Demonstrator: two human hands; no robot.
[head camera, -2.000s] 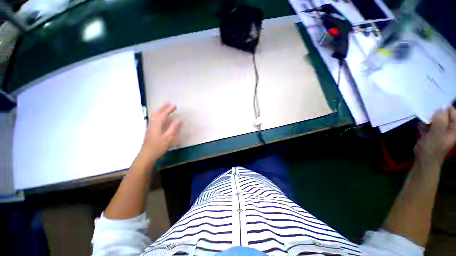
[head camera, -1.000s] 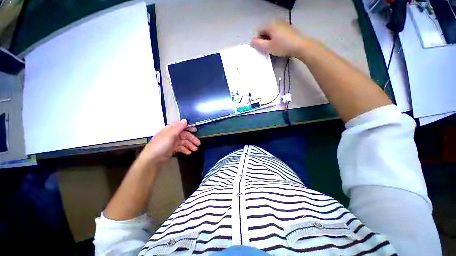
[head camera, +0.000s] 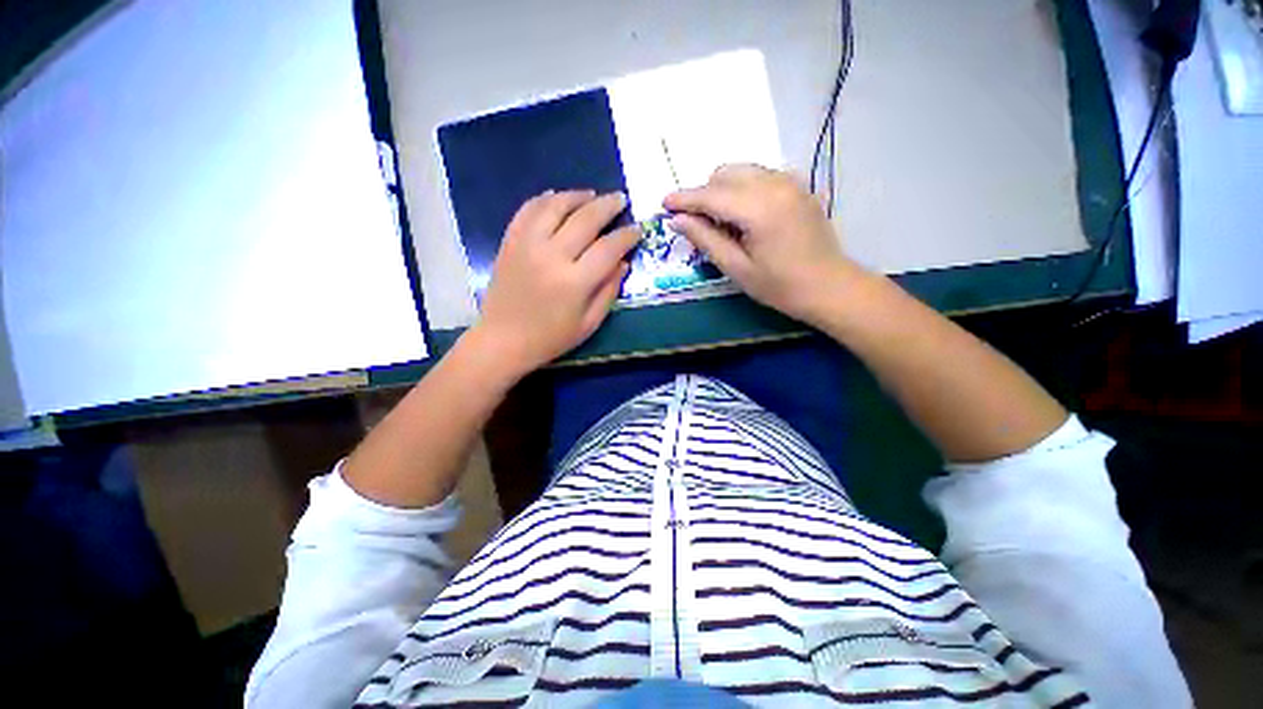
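Note:
A flat display unit lies on the beige mat in front of me, with a dark panel (head camera: 524, 159) on its left half and a white backing (head camera: 706, 111) on its right half. A small green circuit board (head camera: 679, 277) with short wires sits at its lower edge. My left hand (head camera: 565, 270) rests over the dark panel's lower right, its fingertips at the wires. My right hand (head camera: 755, 229) is over the white half, thumb and forefinger pinched on a thin wire (head camera: 670, 164) above the board.
A large white sheet (head camera: 208, 208) lies at left. A dark cable (head camera: 837, 104) runs over the beige mat (head camera: 956, 139). At the right edge are the dark glue gun (head camera: 1172, 28), its cord, and white sheets (head camera: 1226, 208) with part of another unit.
My right hand has moved from the unit's upper right corner down to the wires. My left hand has moved from the lower left corner onto the unit beside the board.

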